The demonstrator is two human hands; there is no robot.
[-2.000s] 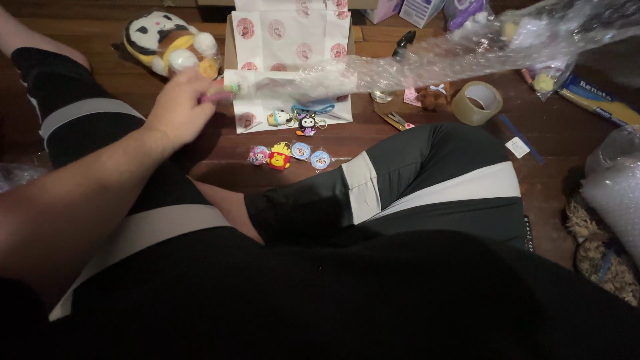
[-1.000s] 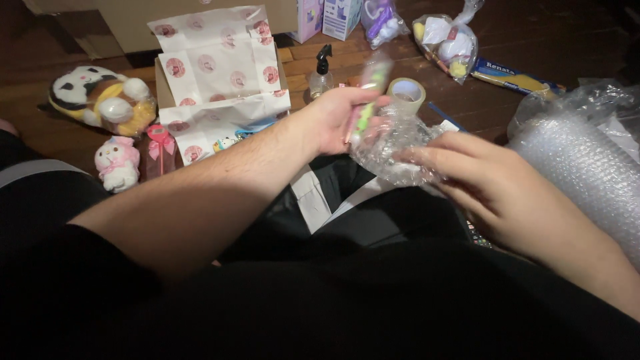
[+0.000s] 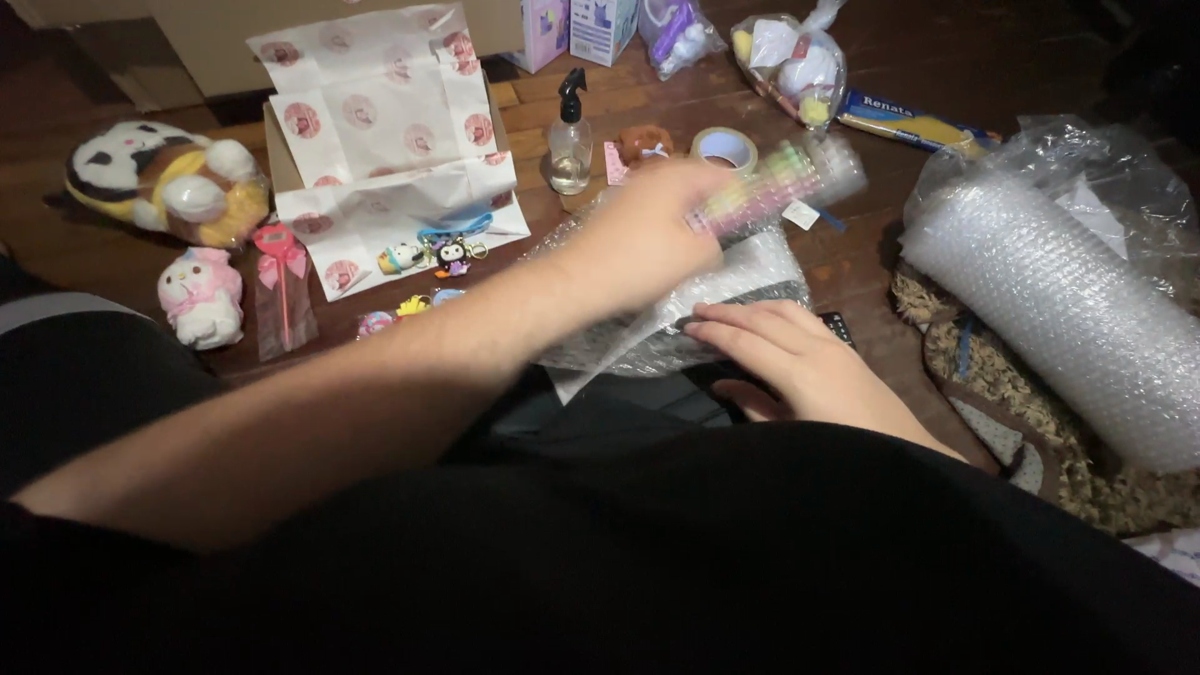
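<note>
My left hand (image 3: 656, 234), blurred by motion, is closed on a clear packet of colourful pastel items (image 3: 759, 187) above the lap. A sheet of bubble wrap (image 3: 637, 342) lies across my leg, and my right hand (image 3: 778, 352) rests on its right part with fingers spread. Left of these, an open box lined with printed tissue paper (image 3: 375, 112) stands on the wooden floor. On the tissue's front flap lie character keychains (image 3: 453, 256), one with a blue strap. More small charms (image 3: 412, 306) are partly hidden behind my left forearm.
Plush toys (image 3: 202, 298) and a wrapped pink heart-topped item (image 3: 278, 246) sit at left. Behind the lap are a spray bottle (image 3: 570, 141), a tape roll (image 3: 724, 150) and a blue-yellow Renata package (image 3: 914, 122). A large bubble wrap roll (image 3: 1059, 300) lies at right over a shaggy mat (image 3: 1087, 469).
A second ago both hands were together at the crinkled clear wrap; now the left holds the packet up to the right, while the right lies on bubble wrap spread over the leg.
</note>
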